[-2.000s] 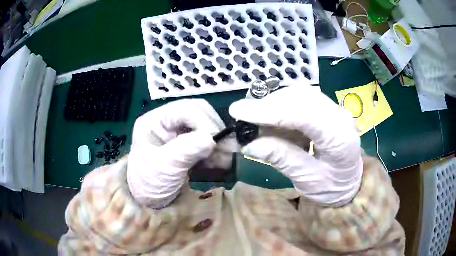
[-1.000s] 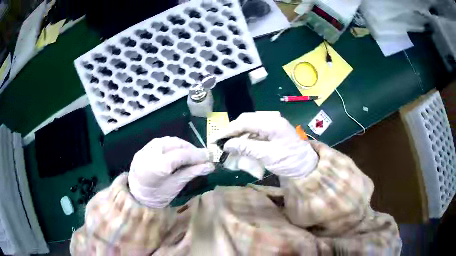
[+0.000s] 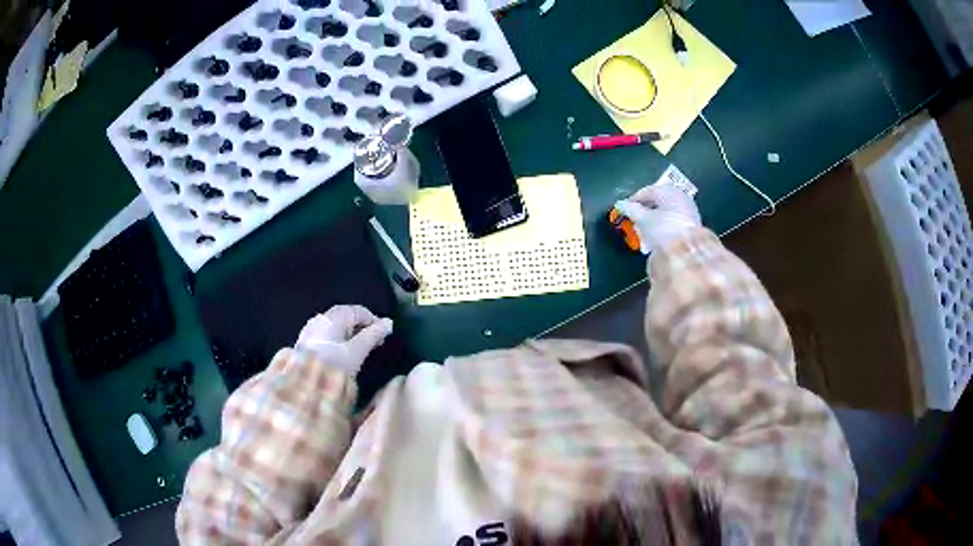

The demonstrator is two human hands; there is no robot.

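Note:
My right hand (image 3: 664,217), in a white glove, is at the bench's right edge with its fingers on a small orange item (image 3: 626,229). A white label card (image 3: 680,181) lies partly under that hand. My left hand (image 3: 347,333), also gloved, is over the lower right of the black mat (image 3: 288,299), fingertips together; whether it pinches something small cannot be seen. A pale yellow sticker sheet (image 3: 501,267) with rows of tiny dark marks lies between the hands. A black smartphone (image 3: 480,165) rests partly on it.
A white foam tray (image 3: 251,171) of black units is at the back left. A bottle with metal cap (image 3: 386,171) and a slim tool (image 3: 393,254) stand near the mat. Black tray (image 3: 115,299), loose black parts (image 3: 174,400) and white case (image 3: 141,432) are left; pink-red pen (image 3: 619,141) and yellow paper (image 3: 694,80) right.
My hands have moved apart from the small black part they held together. My right hand has gone right to the orange item; my left is lower left. The sheet and smartphone now show fully.

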